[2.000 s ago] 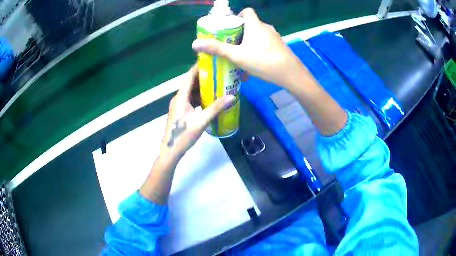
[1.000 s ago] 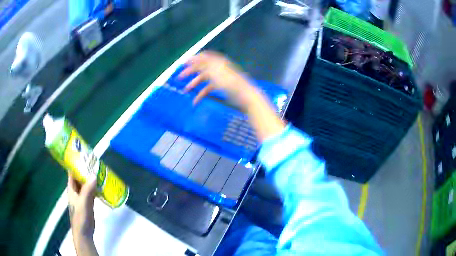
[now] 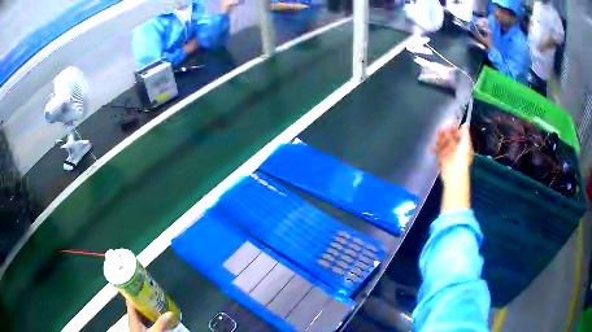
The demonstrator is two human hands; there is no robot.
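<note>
My left hand [image 3: 158, 320], cut off by the bottom edge, holds the yellow-green spray can [image 3: 147, 292] with its white top and thin red straw pointing left. My right hand [image 3: 452, 150] is stretched out over the bench's right edge, beside the dark-green crate; its fingers look bent and blurred, and whether it holds anything is unclear. Blue release film [image 3: 324, 180] lies in strips on the bench. Grey rectangular pads [image 3: 280, 289] and small curved pads [image 3: 350, 255] sit on it. The smartphone [image 3: 222, 322] shows only its camera block at the bottom.
A dark-green crate [image 3: 513, 227] with dark red-wired parts [image 3: 519, 146] and a light-green crate edge [image 3: 529, 97] stands at right. A green belt [image 3: 214, 159] runs along the left. A fan [image 3: 67, 107] and a person [image 3: 178, 35] are across it. More people [image 3: 509, 48] are at the far right.
The view has swung right and up. My right hand has moved from over the blue film to the bench edge by the crate. My left hand now holds the can alone, low at left.
</note>
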